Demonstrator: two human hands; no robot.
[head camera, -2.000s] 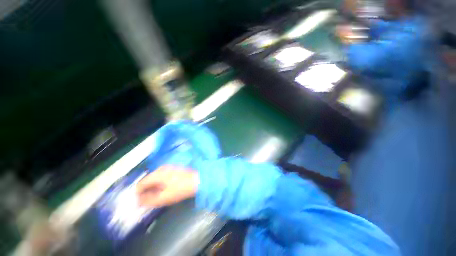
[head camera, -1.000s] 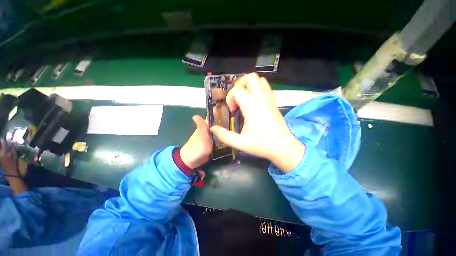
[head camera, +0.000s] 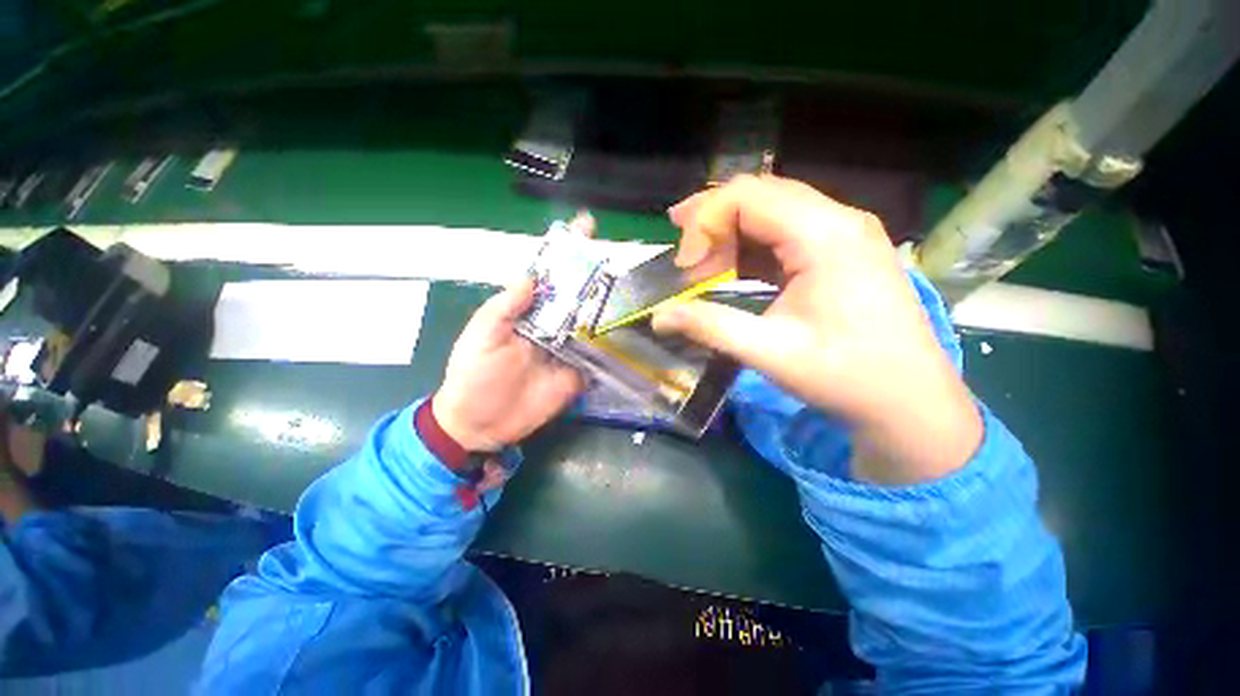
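My left hand (head camera: 506, 370), with a dark red band on the wrist, holds an open smartphone (head camera: 558, 288) by its circuitry end, above the bench. The phone lies tilted, its far end pointing down to the right. A battery (head camera: 650, 291), dark with a yellow edge, is lifted at an angle out of the phone body. My right hand (head camera: 830, 306) grips the battery's raised right end between thumb and fingers. A blue edge, perhaps of a tray, shows under the phone. Small white bits inside it cannot be made out.
A white paper sheet (head camera: 321, 321) lies left on the green bench (head camera: 612, 510). Phones (head camera: 541, 152) ride the belt behind the white strip (head camera: 340, 248). A tape-wrapped post (head camera: 1013, 204) stands right. Black fixtures (head camera: 116, 326) and another worker's sleeve are at far left.
The phone has turned from nearly upright to slanting down right. The battery has been raised from the phone body. My right hand has moved right, and my left hand slightly left.
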